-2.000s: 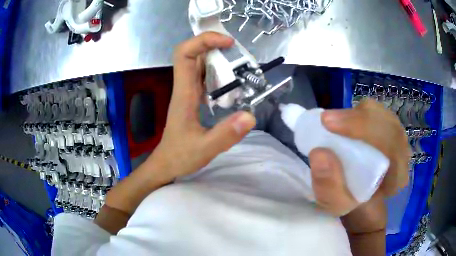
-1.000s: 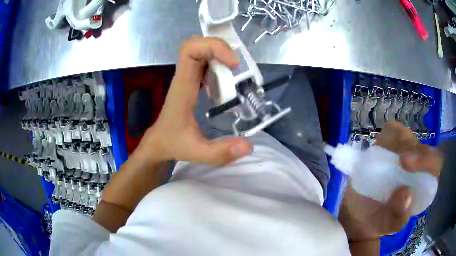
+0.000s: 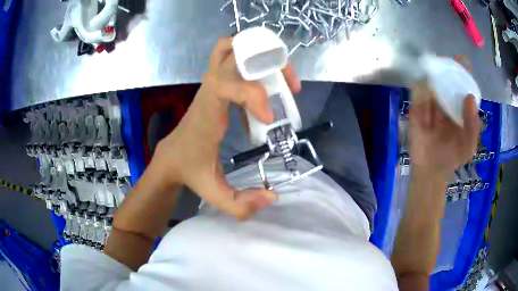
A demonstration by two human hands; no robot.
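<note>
My left hand (image 3: 210, 125) holds a silver-white lever (image 3: 275, 96) over my lap, its end with the rectangular opening towards the bench. A black cross pin (image 3: 250, 154) sticks out on both sides. A wire bail (image 3: 295, 178) hangs at the lever's near end, with a coil spring (image 3: 285, 149) between its legs. My left thumb is beside the bail's lower corner. My right hand (image 3: 443, 131) is shut on a translucent white squeeze bottle (image 3: 454, 85) over the bench's front edge at the right. The bottle's nozzle end is blurred.
Loose wire bails (image 3: 318, 20) lie in a tangled pile on the steel bench (image 3: 176, 51). White levers (image 3: 88, 23) lie at the bench's left, a pink-red tool (image 3: 468, 23) at its right. Blue bins (image 3: 132, 136) with rows of levers stand either side of my legs.
My right hand has carried the bottle away from the lever, right and then up to the bench edge. My left hand has lowered the lever and turned it more upright.
</note>
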